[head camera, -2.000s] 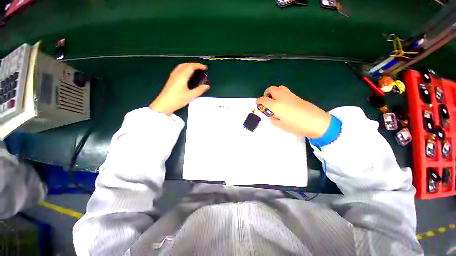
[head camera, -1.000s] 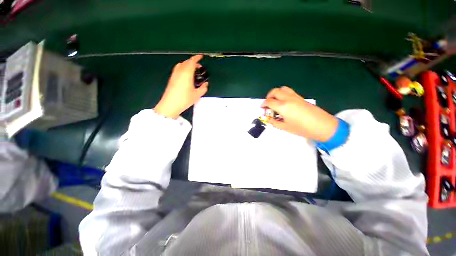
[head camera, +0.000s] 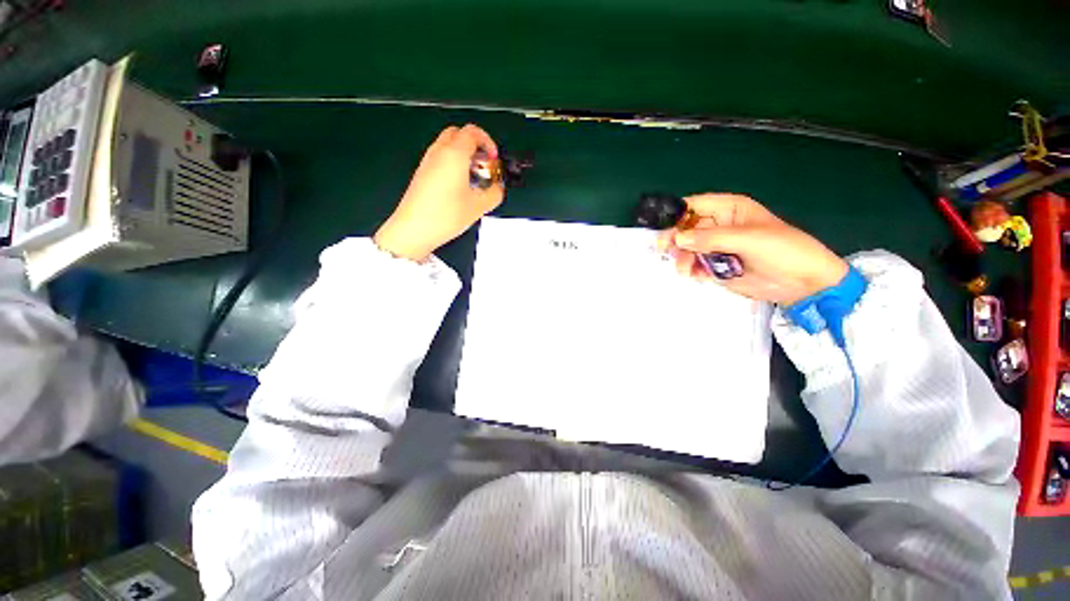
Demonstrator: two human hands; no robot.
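Note:
My left hand (head camera: 440, 194) holds a small dark screen-and-board assembly (head camera: 483, 170) at its fingertips, above the green mat behind the sheet's top left corner. My right hand (head camera: 757, 247) holds a second assembly over the sheet's top right. Its dark screen part (head camera: 661, 211) sticks out left of the fingers, and its pinkish-silver module (head camera: 724, 265) shows below them. The white record sheet (head camera: 610, 340) lies in front of my body with faint print near its top. A blue wrist strap (head camera: 828, 303) is on my right wrist.
At left stand a beige vented box (head camera: 182, 176), a calculator (head camera: 59, 159) and a black cable. At right are a red tray (head camera: 1042, 352), loose modules (head camera: 986, 317), a red pen (head camera: 959, 223) and a figurine (head camera: 1011, 228). Another person's sleeve (head camera: 59, 364) shows at far left.
My right hand has turned its assembly so the screen part points up-left beyond the sheet's top edge. My left hand has tilted its assembly. The whole view has shifted.

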